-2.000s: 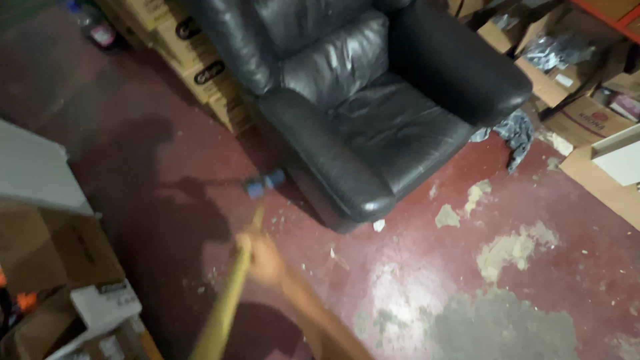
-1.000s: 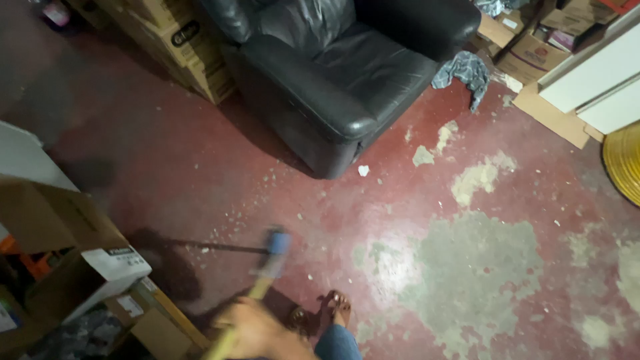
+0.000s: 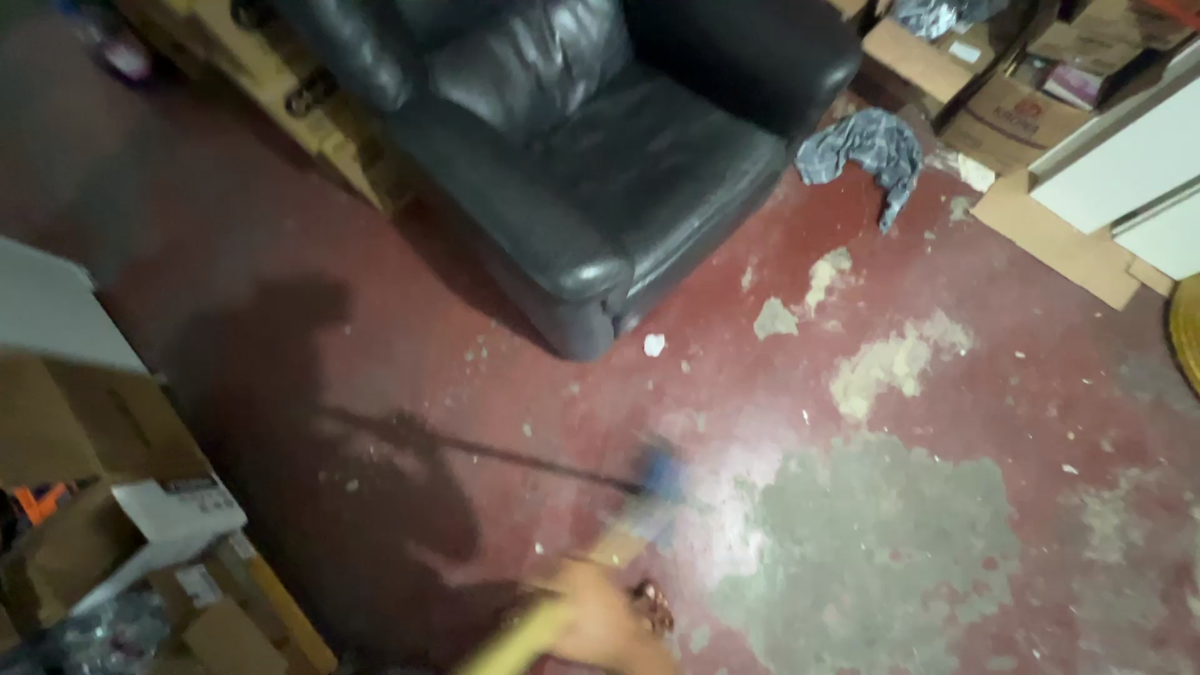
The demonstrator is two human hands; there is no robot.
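My right hand [image 3: 595, 614], blurred at the bottom of the head view, is closed around the yellow handle of what looks like a broom [image 3: 525, 642]. Its blue head [image 3: 662, 473] is down by the red floor, just left of a bright reflection; blur hides its bristles. Part of my foot [image 3: 653, 605] shows just right of the hand. A small white scrap [image 3: 654, 345] lies on the floor near the front corner of the black leather armchair [image 3: 562, 225]. My left hand is out of view.
Open cardboard boxes [image 3: 103, 412] line the left edge. Stacked cartons [image 3: 328, 122] stand behind the armchair. A crumpled grey-blue cloth [image 3: 867, 150] lies by its right side, near flattened cardboard [image 3: 1059, 239] and a white panel [image 3: 1125, 159]. Bare grey patches [image 3: 872, 544] break the red floor paint.
The blue head has moved from left of the armchair's front corner to right of it, with my right hand still around the handle. The feet seen a second ago are now mostly hidden.
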